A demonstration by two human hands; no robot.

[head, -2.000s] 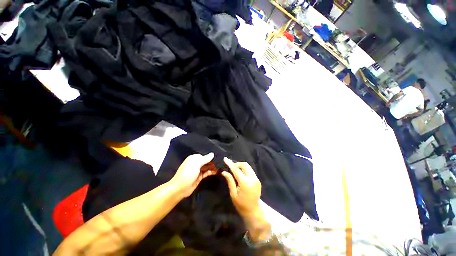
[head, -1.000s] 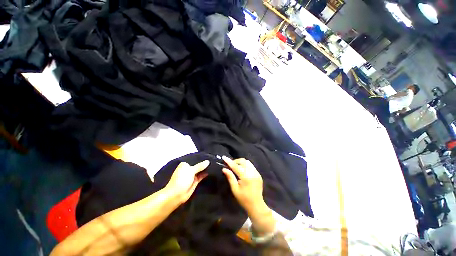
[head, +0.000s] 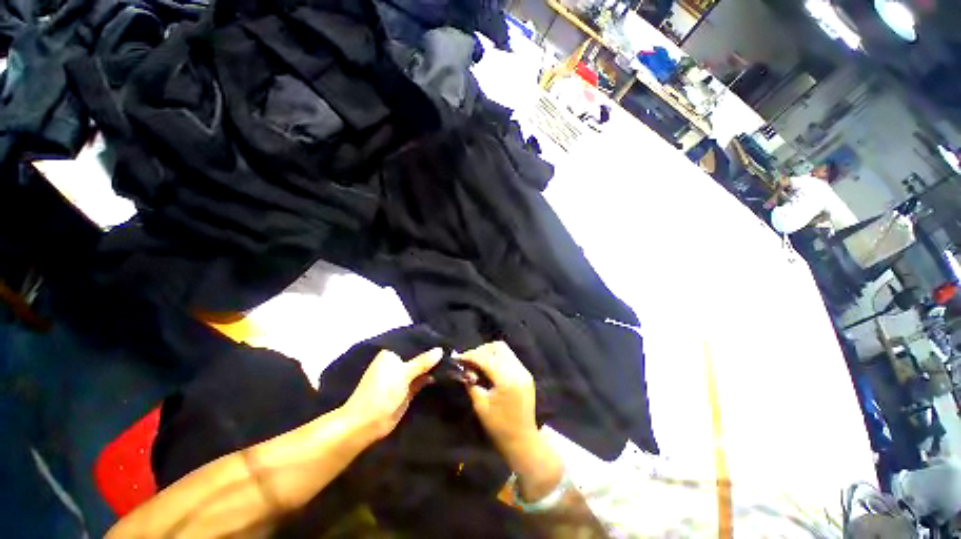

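Black trousers [head: 569, 368], or a similar black garment, lie over the near edge of the white table and the lap. My left hand [head: 388, 385] pinches a narrow folded edge of the black cloth between thumb and fingers. My right hand [head: 499, 381] pinches the same edge just to the right, fingertips close to the left ones. A small light glint shows at the right fingertips; I cannot tell whether it is a tool or a fastening.
A large black garment pile [head: 285, 137] lies at the left and touches the piece in hand. The white table [head: 674, 274] has a tape-like line [head: 719, 453] at right. A red object [head: 129, 463] is at lower left. A person in white [head: 806, 202] is far right.
The right hand first moved slightly apart from the left, and now the fingertips are close together again at the edge. The view has shifted a little. The distant person has changed posture.
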